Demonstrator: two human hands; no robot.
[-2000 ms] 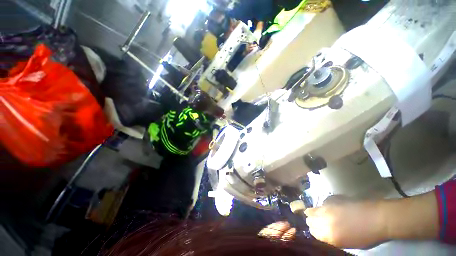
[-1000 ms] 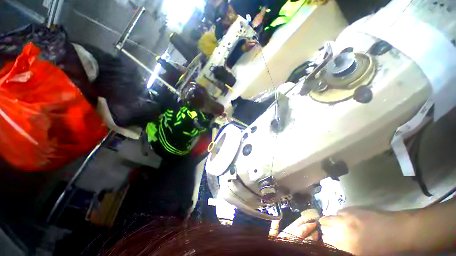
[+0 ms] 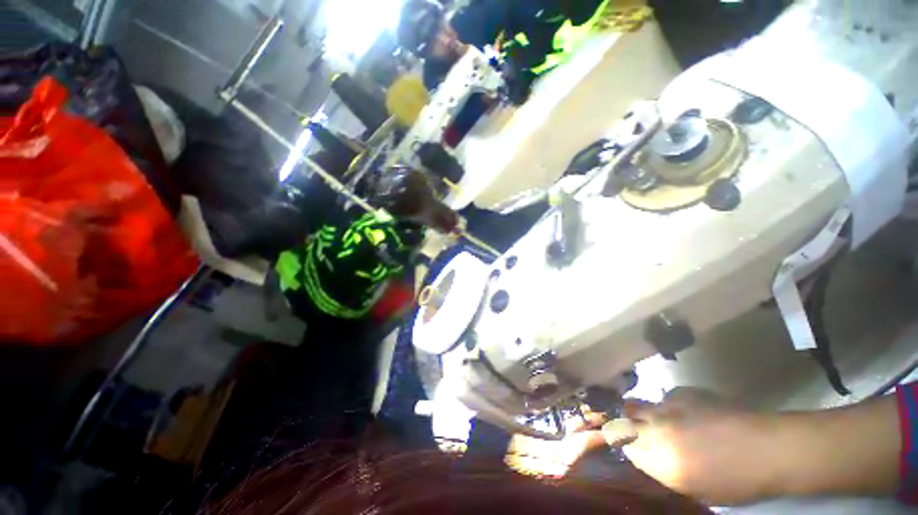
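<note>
The cream-white sewing machine head [image 3: 644, 262] slants across the right half, its needle end low near the centre. My right hand [image 3: 695, 443] reaches in from the right, fingers bent together beside the needle area. Part of my left hand [image 3: 544, 453], mostly fingers, shows brightly lit just below the needle end, close to my right fingertips. Dark hair covers the lower edge and hides the rest of it. Something dark lies around the fingertips; I cannot tell whether either hand grips it.
A red-orange plastic bag [image 3: 91, 221] hangs at the left. A black-and-neon-green striped bundle [image 3: 347, 267] lies left of the machine. White tape [image 3: 795, 302] hangs from the machine head. Behind are another machine [image 3: 453, 106] and a person [image 3: 428, 35].
The view has shifted slightly. Compared with one second ago, my left fingers sit further left under the needle end. My right sleeve shows again at the right edge. The person behind is more visible.
</note>
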